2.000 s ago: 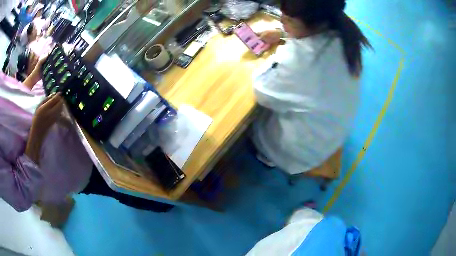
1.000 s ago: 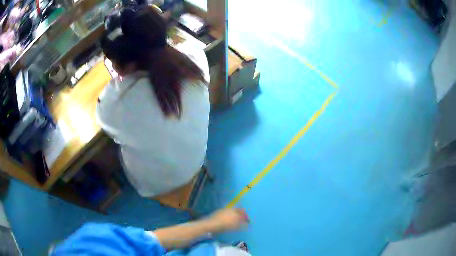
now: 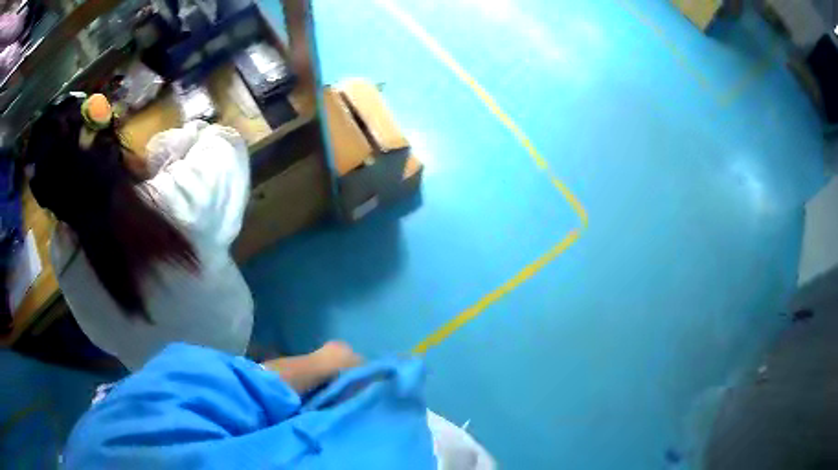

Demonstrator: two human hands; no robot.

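Observation:
My left hand (image 3: 329, 360) shows small and blurred at the bottom, beyond a blue sleeve (image 3: 193, 395) and bare forearm. It is partly hidden by blue smock cloth. I cannot tell whether its fingers are open or closed, and no held object can be made out. My right hand is not in view. No thing is seen being worked on by my hand. The wooden desk (image 3: 165, 117) is at the upper left, with a dark flat boxed device (image 3: 264, 72) and shiny clear plastic bags (image 3: 140, 84) on it.
A seated person in white (image 3: 170, 312) with long dark hair is at the desk, left of my arm. A partition edge (image 3: 322, 138) stands at the desk's end. Brown cartons (image 3: 363, 138) sit beside it on the blue floor (image 3: 478, 193), which has yellow lane lines (image 3: 496, 305).
The view has swung right along the desk; the rack and phone have left or reached the left edge. The cartons came into view. My left arm now shows closer, with more sleeve.

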